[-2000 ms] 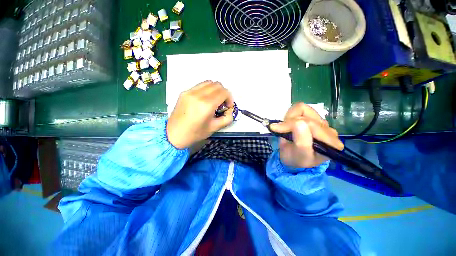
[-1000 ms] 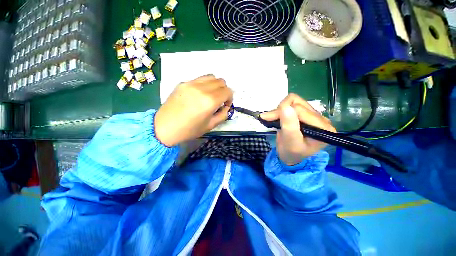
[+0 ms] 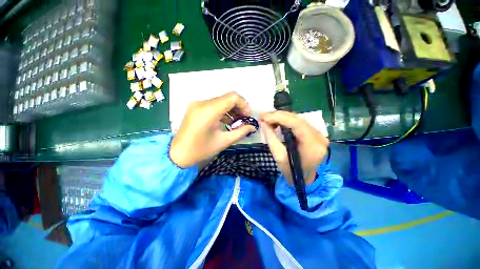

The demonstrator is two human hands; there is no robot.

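My left hand (image 3: pixel 208 128) pinches a small dark round circuit board (image 3: pixel 249 123) above the front of the white sheet (image 3: pixel 197 86). A silver-white block (image 3: pixel 236 125) shows beside the board, between the fingers. My right hand (image 3: pixel 300 142) holds the soldering iron (image 3: pixel 293 157) by its black handle, with its barrel pointing up towards the fan, away from the board. The right thumb and forefinger are close to the board's right edge; whether they touch it or pinch something thin cannot be told.
Silver-white blocks (image 3: pixel 147 72) lie loose left of the sheet. Clear trays of blocks (image 3: pixel 58 68) stand far left. Behind the sheet are a round-guarded fan (image 3: pixel 250 32) and an off-white pot (image 3: pixel 310 66). Tweezers (image 3: pixel 330 97) lie right, near a blue soldering station (image 3: pixel 363 47).
The iron has swung from pointing left at the board to pointing up and away. My right fingers have come nearer the board. The block beside the board shows more clearly. The view has shifted slightly.
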